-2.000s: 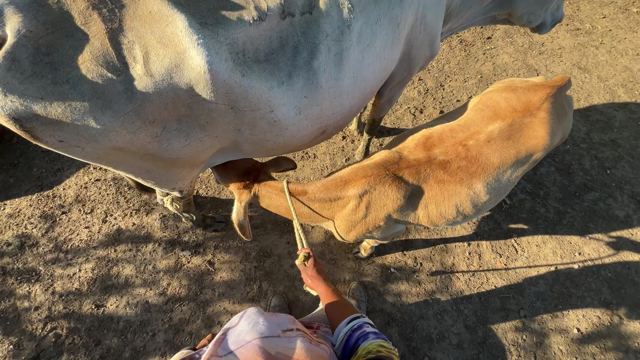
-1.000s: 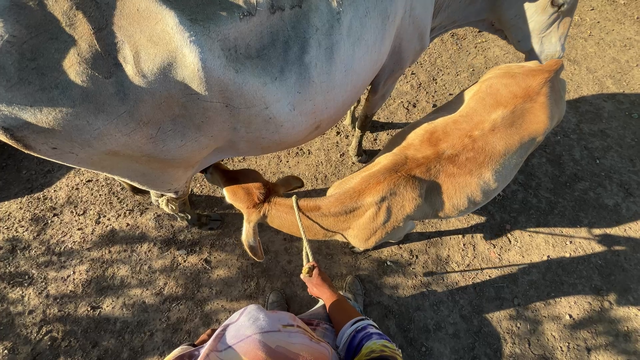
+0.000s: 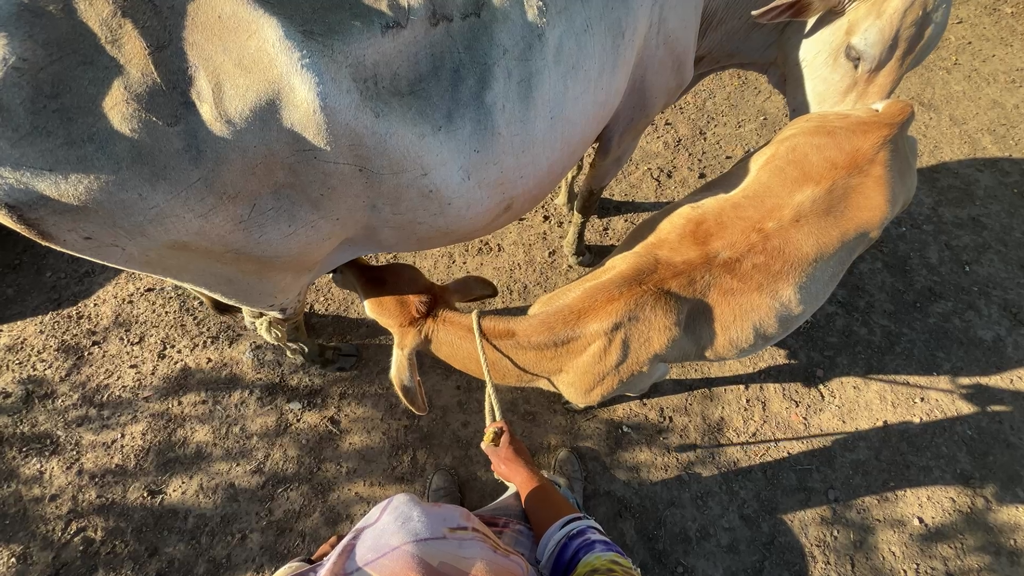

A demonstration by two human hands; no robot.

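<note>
My right hand (image 3: 509, 456) is closed on a pale twisted rope (image 3: 486, 368), which loops around the neck of a tan calf (image 3: 720, 256). The calf's head is under the rear belly of a large whitish-grey cow (image 3: 416, 136), its muzzle hidden there. The cow's head (image 3: 868, 56) is bent to the calf's rump. Another rope (image 3: 276, 330) is wrapped around the cow's hind leg, above the hoof. Only a small part of my left hand (image 3: 326, 548) shows beside the pale cloth over my front, and what it does is hidden.
My shoes (image 3: 443, 486) stand on dry, pebbly earth (image 3: 144, 448), just below the calf's neck. The cow's front leg (image 3: 584, 216) is planted behind the calf's shoulder. Long shadows fall across the ground at the right.
The cow has swung its head back and down to the calf's rump; two seconds ago it was at the top edge. My right hand keeps hold of the rope.
</note>
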